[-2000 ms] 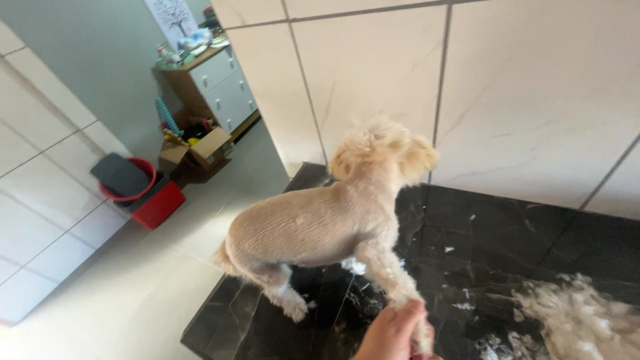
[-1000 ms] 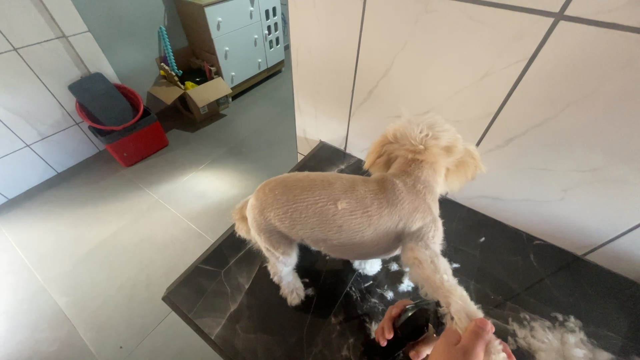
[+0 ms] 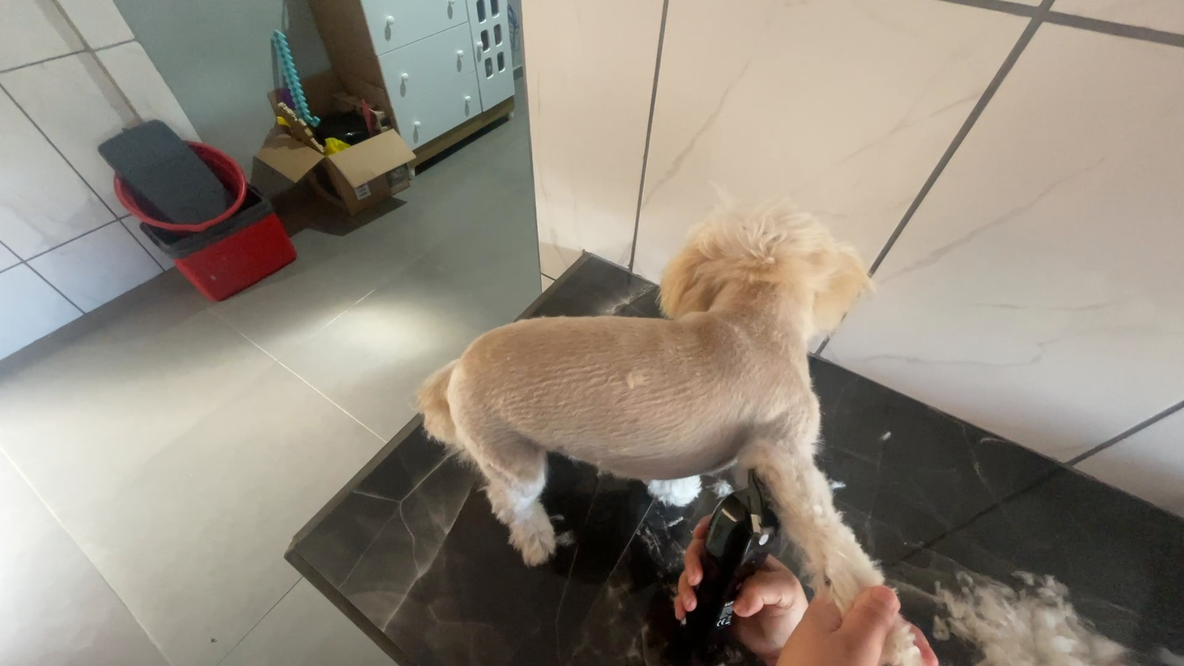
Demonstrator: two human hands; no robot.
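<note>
A small cream dog (image 3: 629, 393) with a short-clipped body and fluffy head stands on a black marbled tabletop (image 3: 398, 555), its head turned away toward the wall. My left hand (image 3: 856, 629) grips the paw of its outstretched front leg (image 3: 814, 518), thumb on top. Lower left of that leg, my right hand (image 3: 740, 587) is closed around a black hair clipper (image 3: 735, 546). The clipper's head points up, close to the inner upper part of the leg; whether the blade touches is unclear. Part of my right hand is hidden behind my left. Loose cut hair (image 3: 1027, 615) lies at the lower right.
A tiled wall (image 3: 814, 120) borders the table's far side. The table's left edge (image 3: 342, 601) drops to a grey tiled floor (image 3: 185, 462). Farther off stand a red bin (image 3: 236, 259) with a red basin (image 3: 236, 176), an open cardboard box (image 3: 370, 162) and a drawer cabinet (image 3: 430, 83).
My right hand with the clipper has come into view and risen toward the dog's front leg. My left hand keeps hold of the paw. The view has swung left.
</note>
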